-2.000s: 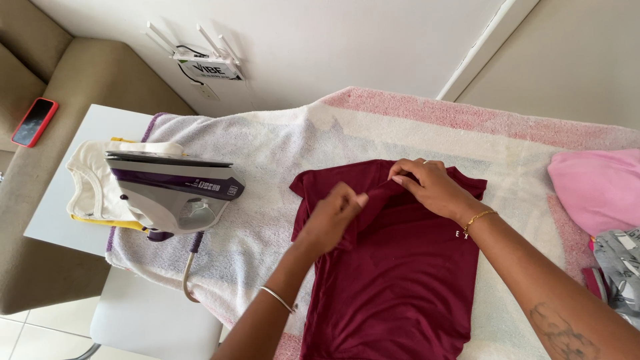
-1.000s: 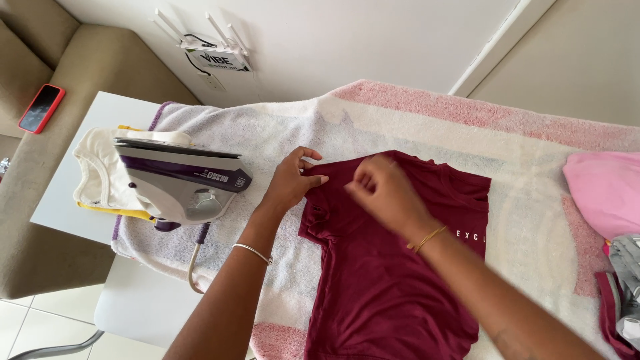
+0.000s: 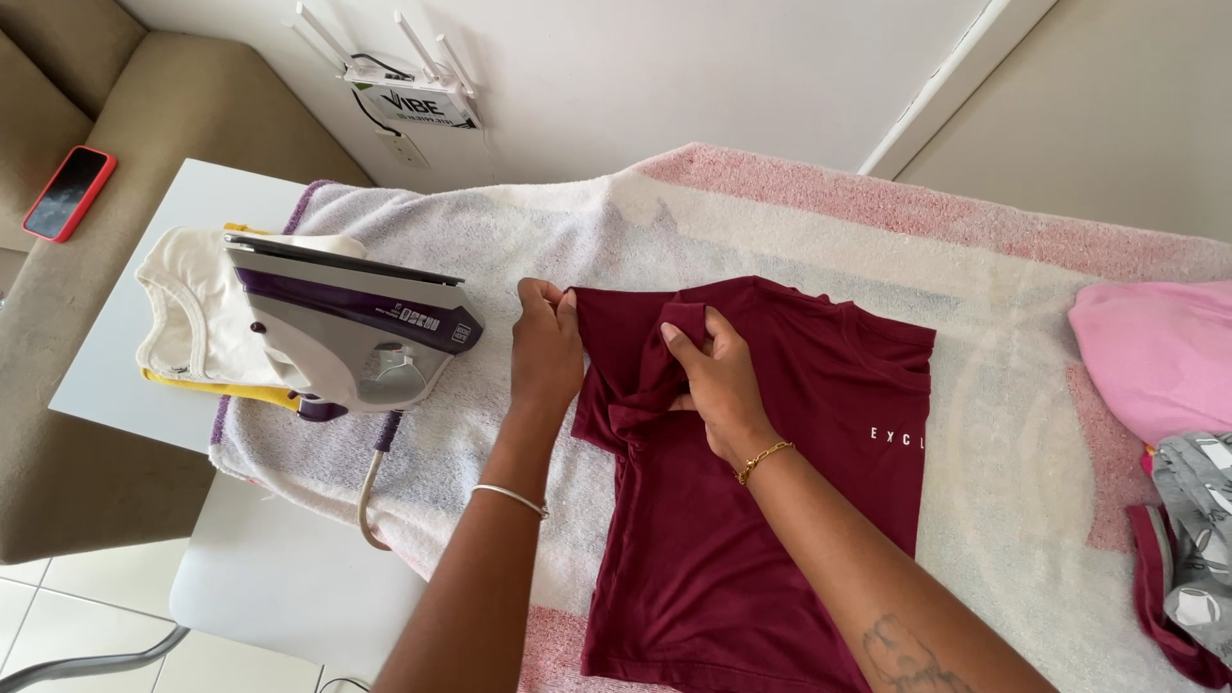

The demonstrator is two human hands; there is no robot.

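Note:
A maroon T-shirt [image 3: 731,539] with white lettering lies on a striped towel [image 3: 1011,385] spread over the table. My left hand [image 3: 549,337] pinches the outer corner of its left-hand sleeve between thumb and fingers. My right hand [image 3: 707,385] holds a bunched fold of the same sleeve, thumb on top and fingers partly under the cloth. To the left of my left hand, a white and purple steam iron [image 3: 351,327] rests on the towel's left end, beside and partly over folded white and yellow clothes [image 3: 207,308].
Pink cloth [image 3: 1155,356] and a grey printed garment [image 3: 1193,539] lie at the right. A phone in a red case [image 3: 69,194] is on the beige sofa [image 3: 173,125]. A router [image 3: 414,101] hangs on the wall. The iron's cord [image 3: 368,500] drops over the near edge, above a white chair seat [image 3: 289,568].
My left hand now grips the sleeve's corner and the sleeve is drawn out to the left. My right hand, raised over the shirt a second ago, has come down onto the sleeve fabric.

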